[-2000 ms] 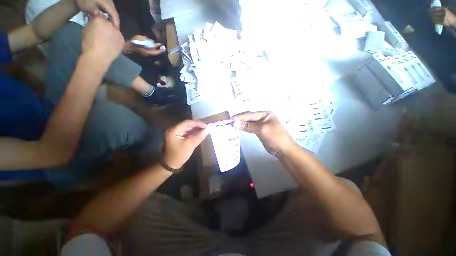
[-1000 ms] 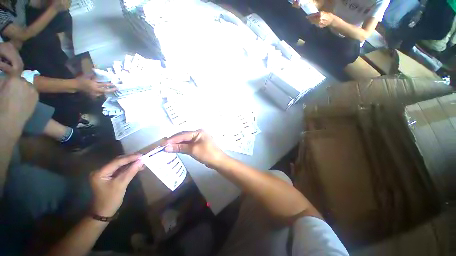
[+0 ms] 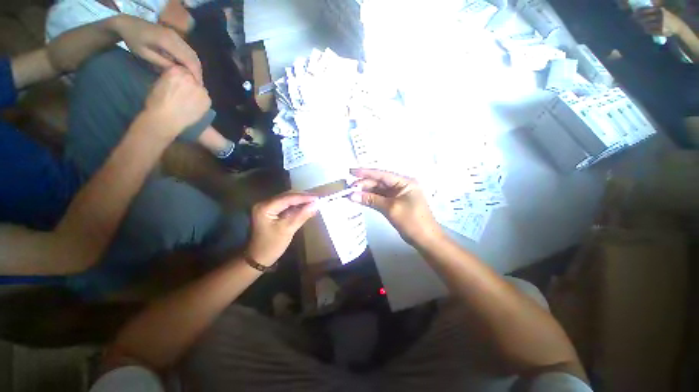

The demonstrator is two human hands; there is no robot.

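Note:
A white printed slip (image 3: 346, 230) hangs down between my hands over the table's near edge. Its top edge shows as a narrow strip pinched at both ends. My left hand (image 3: 282, 222) grips the left end between thumb and fingertips. My right hand (image 3: 395, 200) pinches the right end, with the fingertips close to the strip. Short lines of print show on the slip. Glare hides part of its surface.
A loose slip pile (image 3: 313, 99) lies on the table's left. Spread slips (image 3: 471, 195) lie right of my hands. A printed block (image 3: 571, 126) stands at right. Another person's forearms (image 3: 126, 168) are at left. A brown carton (image 3: 644, 298) stands at lower right.
The view swung right toward the cartons and back left. The slip stays between both hands; its hanging part is turned more obliquely than two seconds ago.

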